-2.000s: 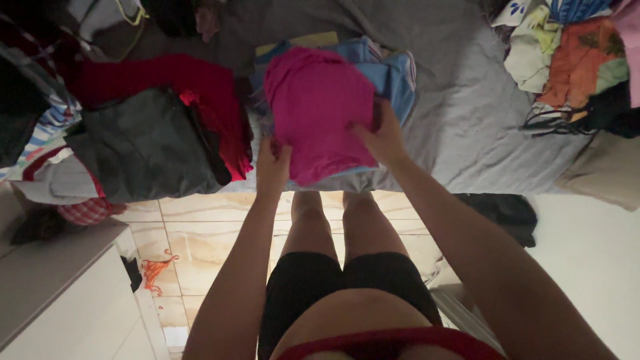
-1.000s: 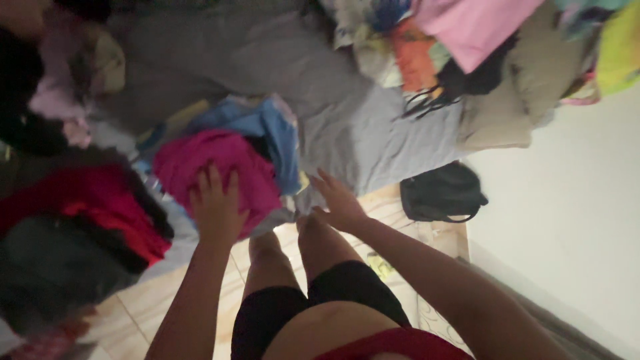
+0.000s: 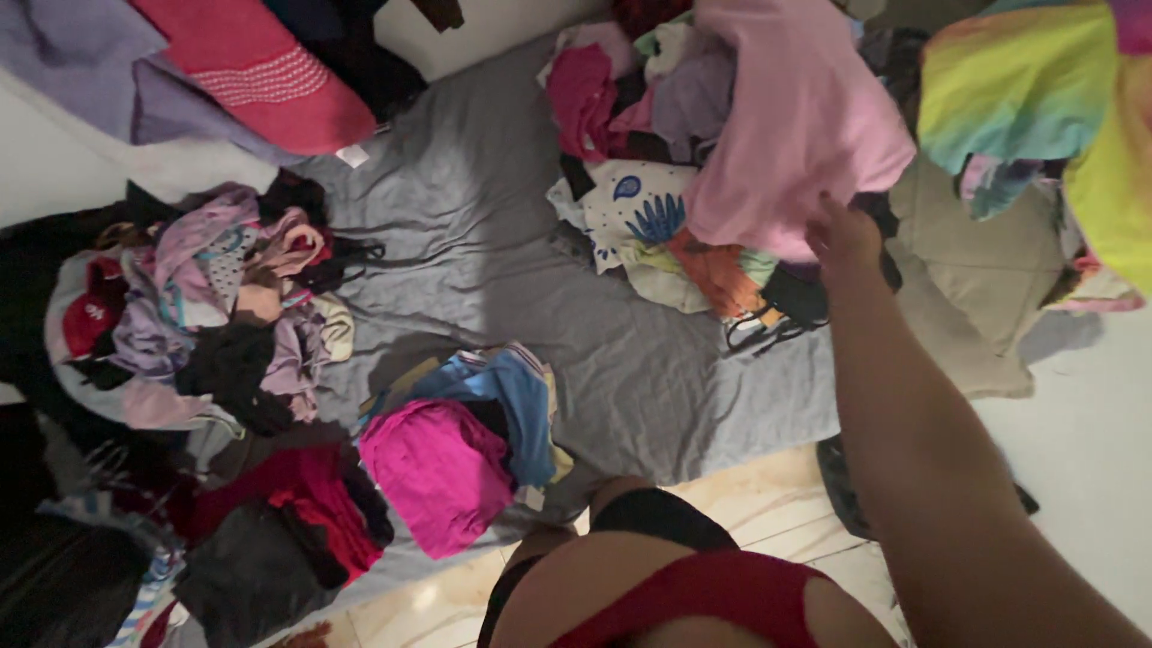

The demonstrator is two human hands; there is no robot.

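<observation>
My right hand [image 3: 844, 236] reaches to the lower right edge of a light pink cloth garment [image 3: 792, 126], which lies on top of a mixed heap of clothes; whether the fingers grip it cannot be told. Under and beside the pink garment are a white cloth with a blue print [image 3: 634, 211] and an orange cloth [image 3: 715, 274]. A folded magenta garment [image 3: 438, 472] rests on blue folded clothing [image 3: 517, 405] near the bed's front edge. My left hand is out of view.
A grey sheet [image 3: 594, 360] covers the bed. At left are a heap of small garments [image 3: 216, 279] and dark and red folded clothes [image 3: 261, 567]. Beige pillows [image 3: 976, 261] and a yellow multicoloured cloth [image 3: 1017, 85] are at right. A black bag [image 3: 839, 486] lies on the floor.
My hands were at the magenta garment; it now lies untouched. My right hand has moved to the light pink garment, and my left hand has left the view. The view has shifted.
</observation>
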